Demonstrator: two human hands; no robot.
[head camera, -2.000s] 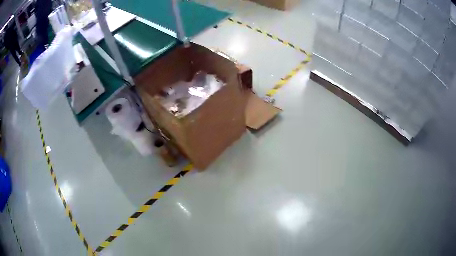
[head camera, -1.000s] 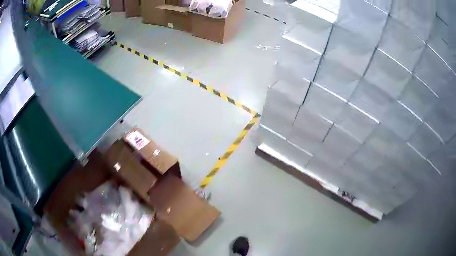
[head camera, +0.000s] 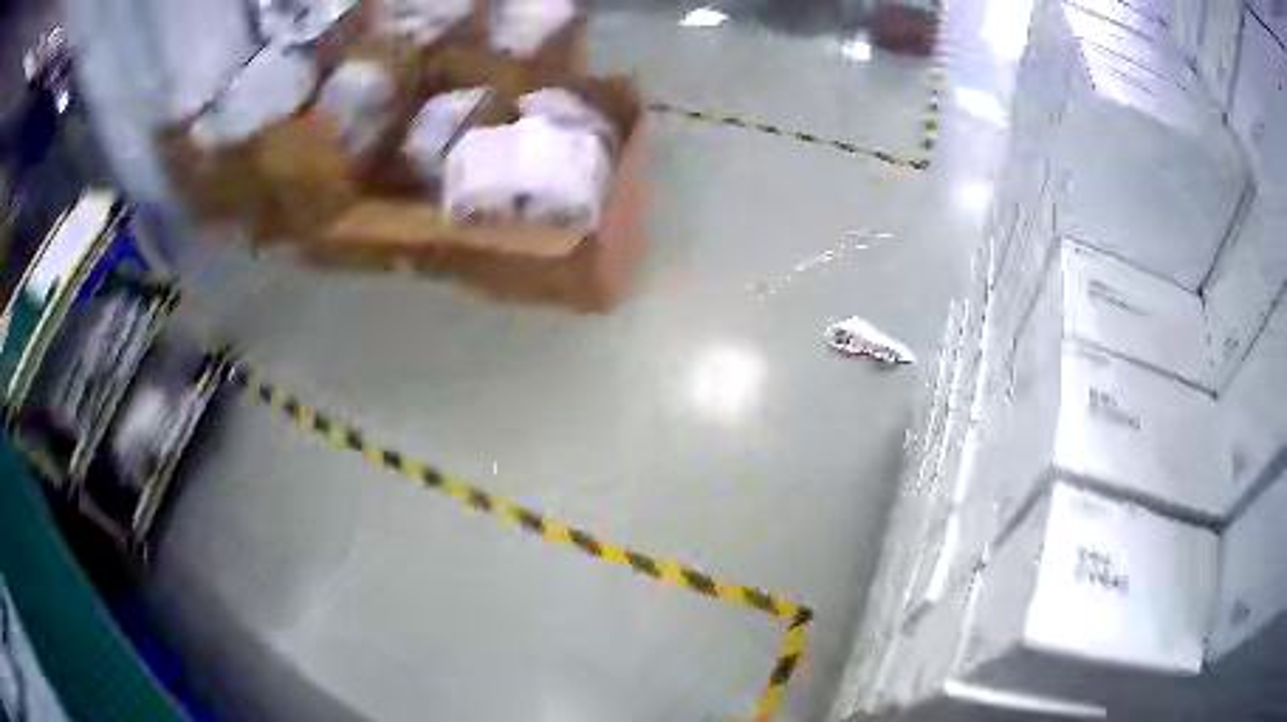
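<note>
Neither of my hands is in the picture. An open brown cardboard carton (head camera: 610, 271) stands on the floor ahead, upper left of centre. White, shiny pouches (head camera: 529, 172), which look like air column bags, fill it up to the rim. More brown cartons (head camera: 282, 181) with white film stand beside and behind it, blurred. I cannot tell exactly how many cartons there are.
Tall stacked white boxes (head camera: 1129, 564) rise on the right. Yellow-black tape (head camera: 529, 519) crosses the floor. A small white scrap (head camera: 868, 340) lies near the stack. A rack with papers (head camera: 120, 381) and a green-topped bench edge (head camera: 64, 600) are at the left.
The view has moved forward. The bench-side carton with film and the loose flap have left the picture. The far cartons and the white stack look nearer, and the floor scrap now shows.
</note>
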